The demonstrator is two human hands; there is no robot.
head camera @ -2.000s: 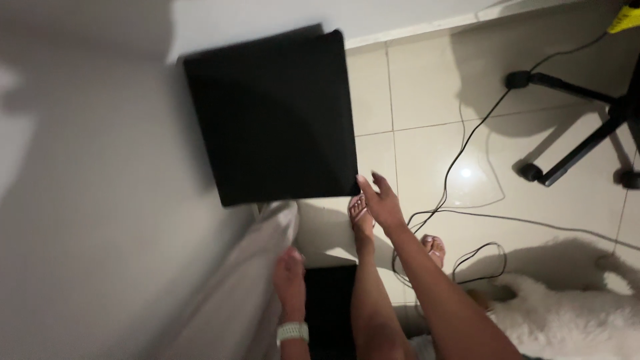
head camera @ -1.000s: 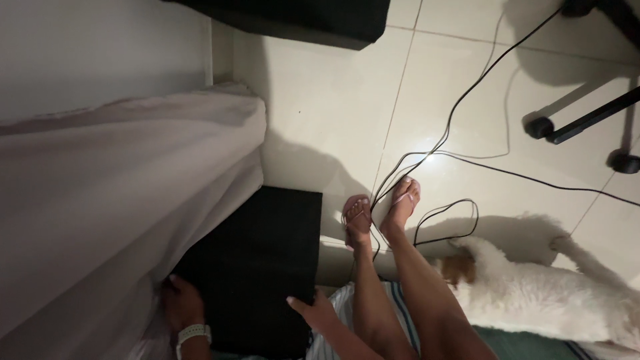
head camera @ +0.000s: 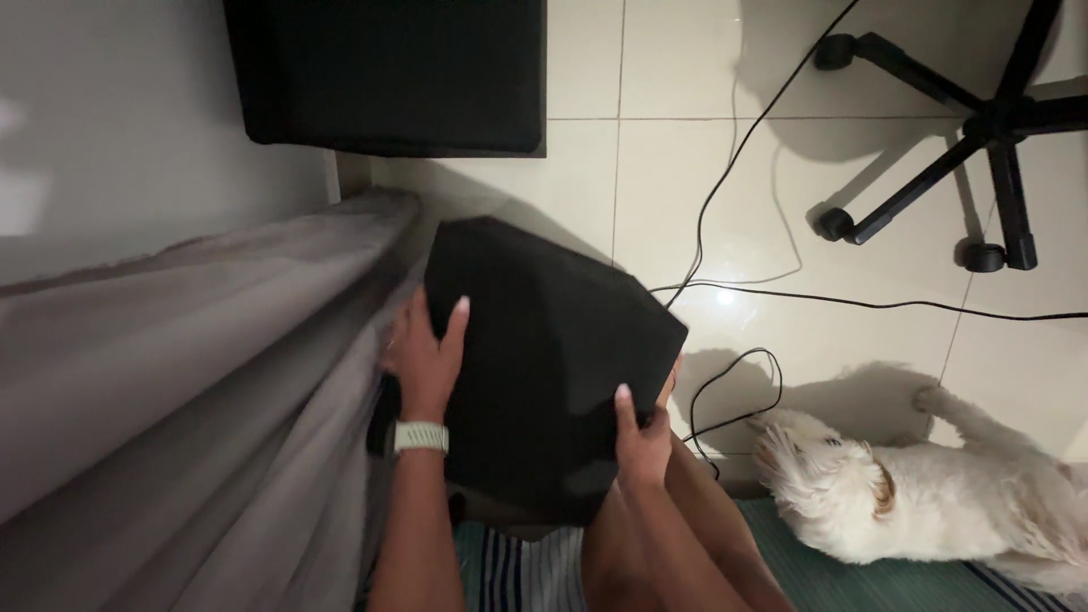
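Observation:
A black box-like object (head camera: 535,365) with a fabric-looking surface is between my hands, above my legs. My left hand (head camera: 425,357), with a pale watch band on the wrist, grips its left edge, thumb on the top face. On the right edge is my right hand (head camera: 643,438), its thumb on top and the other fingers partly hidden beneath. A second black box-like object (head camera: 391,76) stands beyond, beside the wall. The held object's underside is hidden.
A grey curtain (head camera: 212,340) hangs close by my left hand. Black cables (head camera: 739,157) cross the tiled floor. A swivel chair base (head camera: 990,123) stands at upper right. A white dog (head camera: 935,501) lies on a green striped mat (head camera: 816,552) at right.
One second ago the held black object was lower, beside my legs; my hands have raised it and moved it forward and right. Two seconds ago my right hand was at another black object near the wall.

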